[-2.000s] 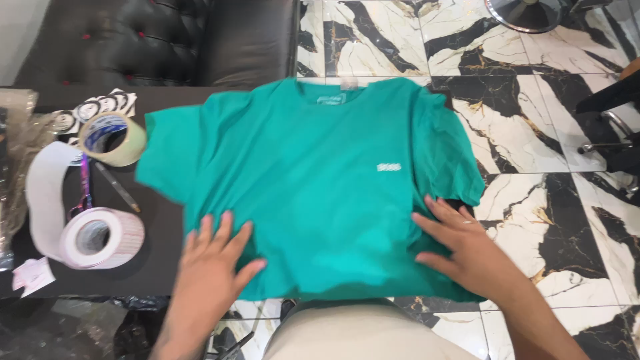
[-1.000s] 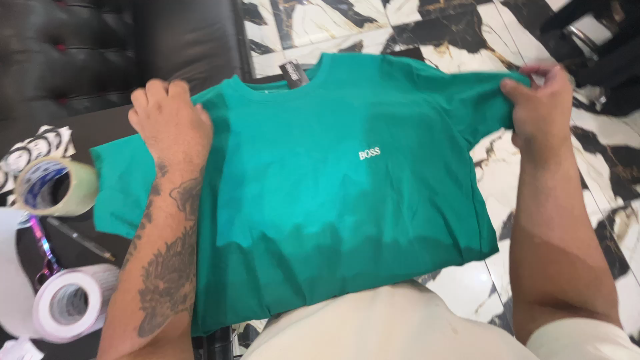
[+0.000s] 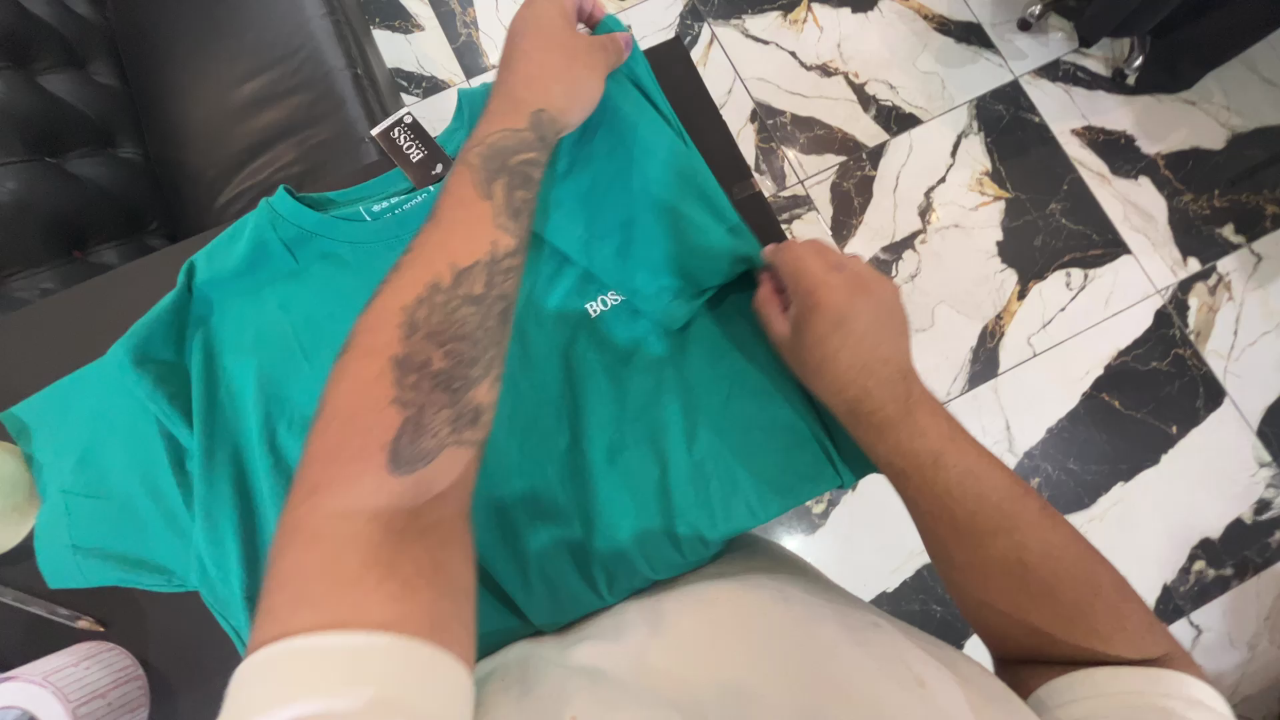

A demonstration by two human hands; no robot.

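Observation:
A green Boss T-shirt (image 3: 620,440) lies across the dark table, its left sleeve in view spread out and its right sleeve folded inward over the chest. My left hand (image 3: 565,60) reaches across the shirt and pinches the cloth at the shoulder, at the top of the view. Lower down, my right hand (image 3: 840,320) grips the folded sleeve's edge near the table's right side. A black and white hang tag (image 3: 410,150) lies at the collar, beside my left forearm. The chest lettering is partly covered by the fold.
A tape roll (image 3: 15,495) is cut off at the left edge, with a pencil (image 3: 50,607) and a label roll (image 3: 80,685) below it. Behind the table (image 3: 715,130) stands a black tufted leather seat (image 3: 230,90). Marble-patterned floor tiles and chair casters (image 3: 1130,60) are at the right.
My left hand has crossed from the shirt's left shoulder to its right one. The right sleeve, held out to the side a second ago, is now folded inward, and my right hand is lower.

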